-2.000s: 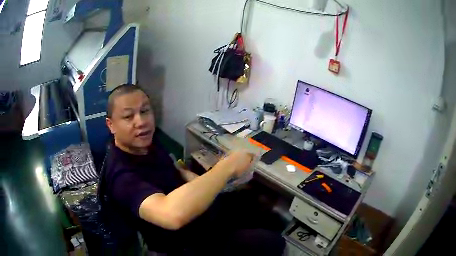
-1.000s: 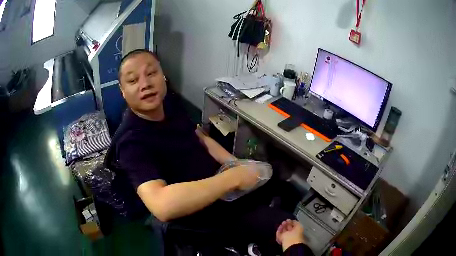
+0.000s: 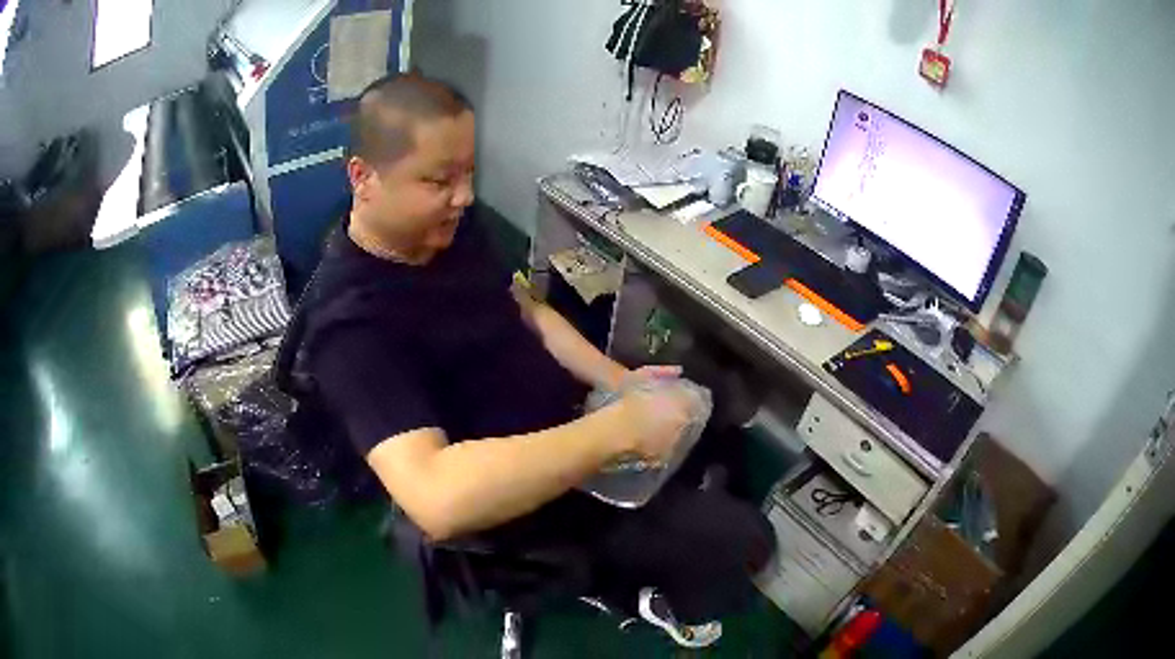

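Observation:
Neither of my hands is in the picture. Nearest in front of me, a seated person in black holds a bulging clear plastic bag (image 3: 631,482) at lap height. One of the person's hands is at the bag's top or inside it; I cannot tell which. The other hand is partly hidden behind the bag. The bag's contents are indistinct.
A grey desk (image 3: 670,264) with a monitor (image 3: 917,193), keyboard (image 3: 799,264) and black mat (image 3: 902,393) stands at the right. An open drawer holds scissors (image 3: 829,500). Cardboard boxes (image 3: 941,566) stand right of the desk. Wrapped fabric (image 3: 229,306) lies behind the person.
The hand seen at the lower right a second ago is gone from view. The person has turned from facing me to look down at the bag. The view has shifted slightly.

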